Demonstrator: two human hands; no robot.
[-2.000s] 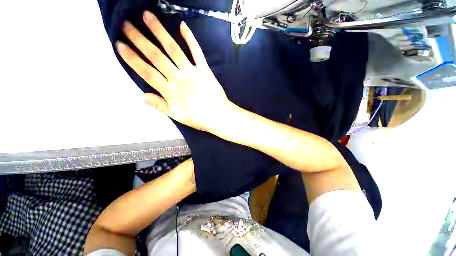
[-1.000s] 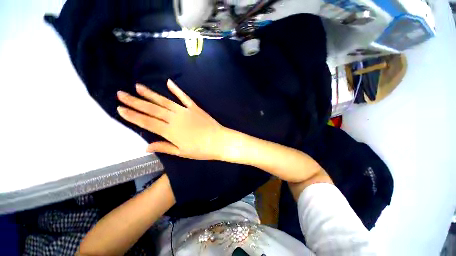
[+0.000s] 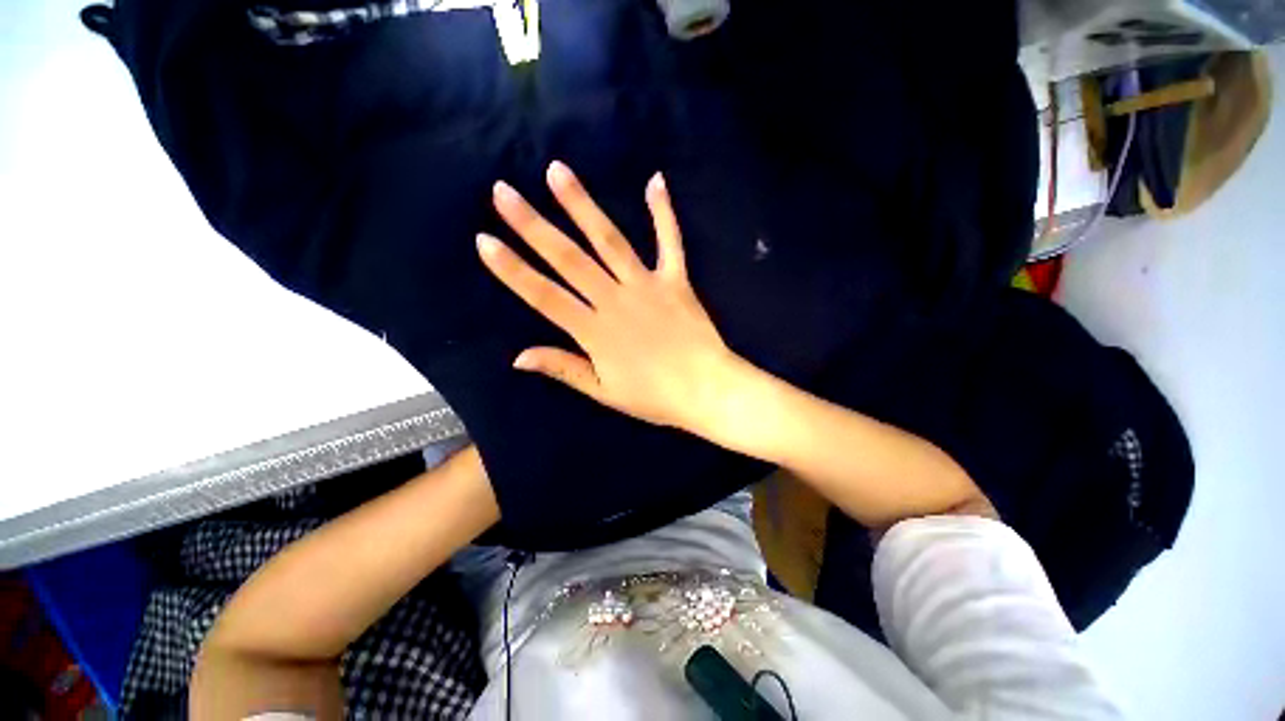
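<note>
A dark navy garment (image 3: 789, 155) lies over the white table and hangs over its front edge. My right hand (image 3: 613, 317) lies flat on top of it, palm down, with the fingers spread. My left forearm goes in under the cloth at the front edge, and my left hand is hidden beneath the garment. A checked trim strip (image 3: 303, 21) shows at the top left of the garment. A pale looped part (image 3: 517, 31) stands at the strip's right end, and a short whitish cylinder (image 3: 693, 14) is at the top edge.
The white table (image 3: 169, 296) has a grey ruler strip (image 3: 310, 451) along its front edge. Checked cloth (image 3: 409, 655) hangs below at the left, near a blue container (image 3: 92, 613). A navy bundle (image 3: 1085, 451) with a small checked patch lies at the right.
The view has shifted so the machine head has left the frame at the top. My right hand has moved down the cloth, away from the checked strip. My left hand stays hidden.
</note>
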